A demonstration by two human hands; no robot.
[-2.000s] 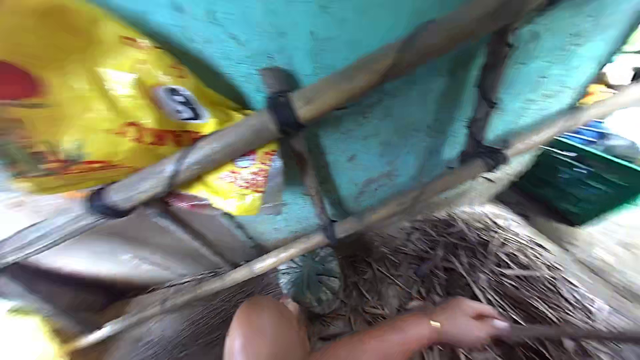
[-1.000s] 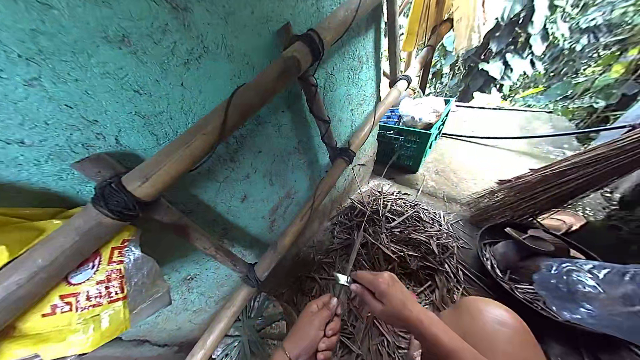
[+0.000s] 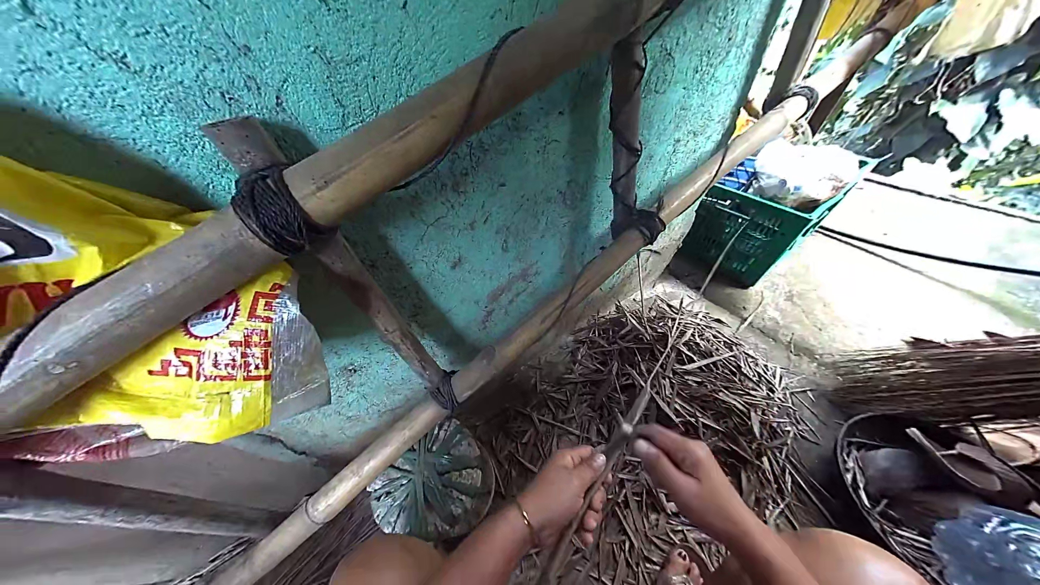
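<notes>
My left hand [image 3: 565, 494], with a thin bangle at the wrist, is closed around a long, narrow dried leaf strip [image 3: 587, 496]. Its upper part runs up and to the right over a heap of brown leaf scraps [image 3: 715, 382]. Just beyond the left hand, my right hand [image 3: 678, 471] pinches at the same strip with thumb and fingers. A small pale spot shows on the strip between the hands; what it is, I cannot tell. Both hands are low in the view, between my bare knees.
Bamboo poles [image 3: 520, 345] lashed with black cord cross before a turquoise wall [image 3: 504, 219]. A yellow printed sack [image 3: 203, 390] hangs at left. A green plastic crate [image 3: 751, 236] stands at upper right. At right lie a bundle of thin sticks [image 3: 942, 378] and a round basin [image 3: 853, 479] with mixed items.
Two seconds ago one hand was out at the right on a dark, long piece; both hands are now together on the strip. The view has swung considerably.
</notes>
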